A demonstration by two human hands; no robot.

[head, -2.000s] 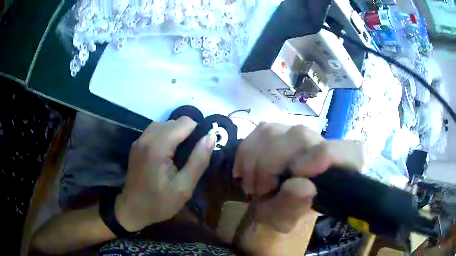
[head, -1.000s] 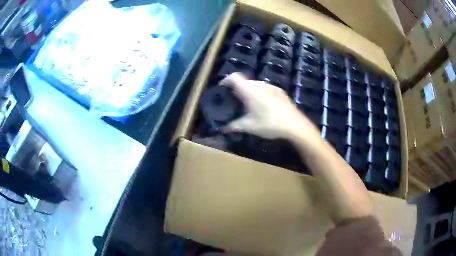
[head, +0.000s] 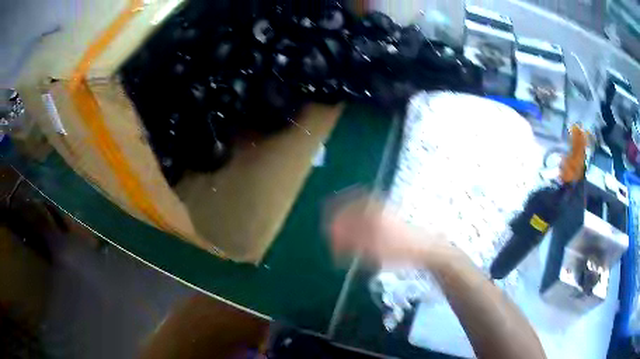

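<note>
My right hand [head: 361, 228] is motion-blurred above the green bench, between the open carton and the white parts. Its bare forearm comes in from the lower right. I see nothing held in it, but the fingers are too blurred to read. My left hand is not in view; a blurred brown shape at the lower left may be part of my left arm. Many jumbled black housings [head: 267, 77] lie in the large carton [head: 238, 203] with orange tape. A large heap of small white plates [head: 463, 168] lies right of the carton.
The black electric screwdriver [head: 519, 238] hangs at the right, with an orange piece above it. A silver-white screw feeder [head: 582, 270] stands beside it on the white board [head: 449, 333]. More metal boxes stand at the back right. The green bench [head: 295, 280] edge curves below.
The view has swung from the packed carton to the left side of the bench. My right hand has left the black unit it touched in that carton. The screwdriver, earlier held, now hangs free.
</note>
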